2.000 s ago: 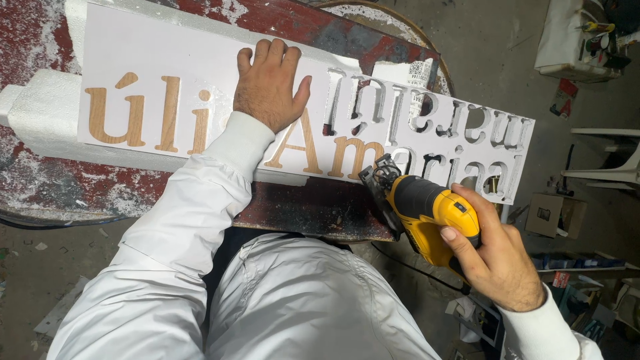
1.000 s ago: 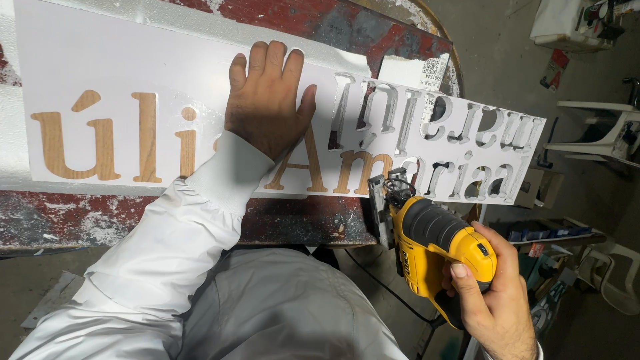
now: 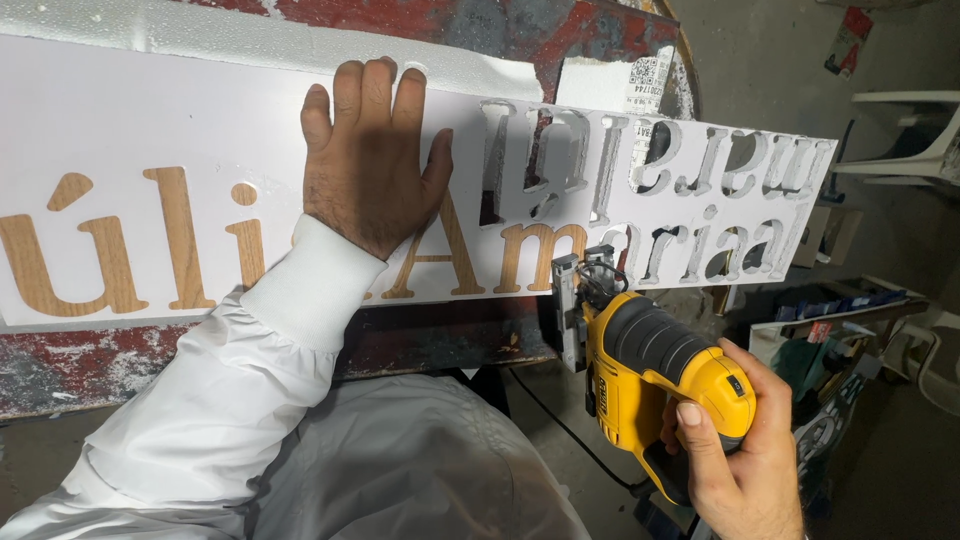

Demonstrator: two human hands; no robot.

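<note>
A long white sheet (image 3: 187,112) lies across the table, with wood-grain letters (image 3: 180,240) along its lower part and cut-out letter openings at its right end. My left hand (image 3: 371,157) rests flat on the sheet, palm down, fingers spread. My right hand (image 3: 739,442) grips the rear of a yellow and black DeWalt jigsaw (image 3: 637,367). The jigsaw's metal shoe stands at the sheet's lower edge, just right of the wood-grain "m". The tool hides part of that edge, and its blade cannot be made out.
White foam (image 3: 262,49) lies under and behind the sheet on the worn red table (image 3: 97,367). A black cord (image 3: 562,427) hangs below the jigsaw. White plastic chairs (image 3: 907,157) and a cardboard box (image 3: 832,236) stand to the right, near shelving with assorted items.
The view has moved closer to the sheet. My left hand stays flat on it, and my right hand still holds the jigsaw, now turned differently from two seconds ago.
</note>
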